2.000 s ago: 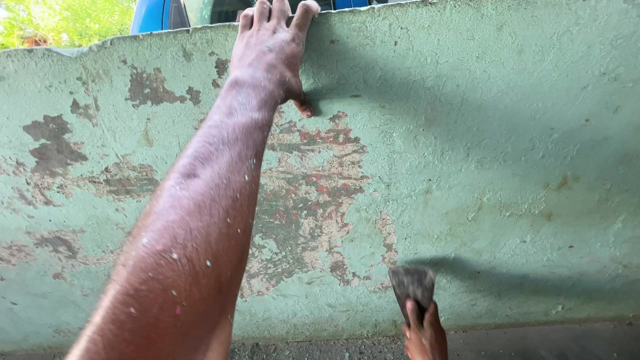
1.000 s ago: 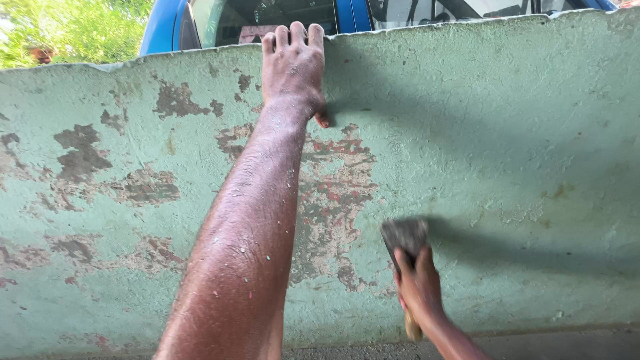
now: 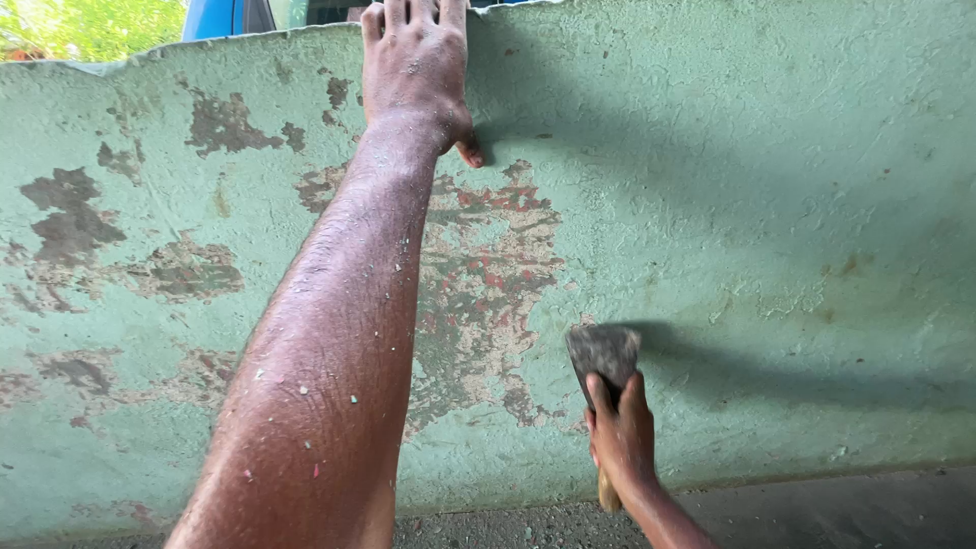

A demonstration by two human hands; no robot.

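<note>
My left hand (image 3: 418, 72) rests over the top edge of a green painted wall (image 3: 732, 198), fingers hooked over it and thumb against the face. Paint flakes dot my left forearm. Low on the right, my right hand (image 3: 621, 427) grips a paint scraper (image 3: 606, 354) with a broad, dirty metal blade and a wooden handle. The blade points upward and lies at the wall, just right of a large bare patch (image 3: 488, 290) where red, grey and whitish layers show. Whether its edge touches the paint cannot be told.
More worn patches (image 3: 72, 217) mark the wall's left part. Loose chips lie on the grey floor (image 3: 457, 530) along the wall's foot. Beyond the wall's top are a blue vehicle (image 3: 213, 19) and green foliage (image 3: 99, 27).
The scraper in my right hand has shifted against the wall in short moves, staying near the bare patch's right edge. My left hand has stayed on the wall's top. The view has tilted and shifted.
</note>
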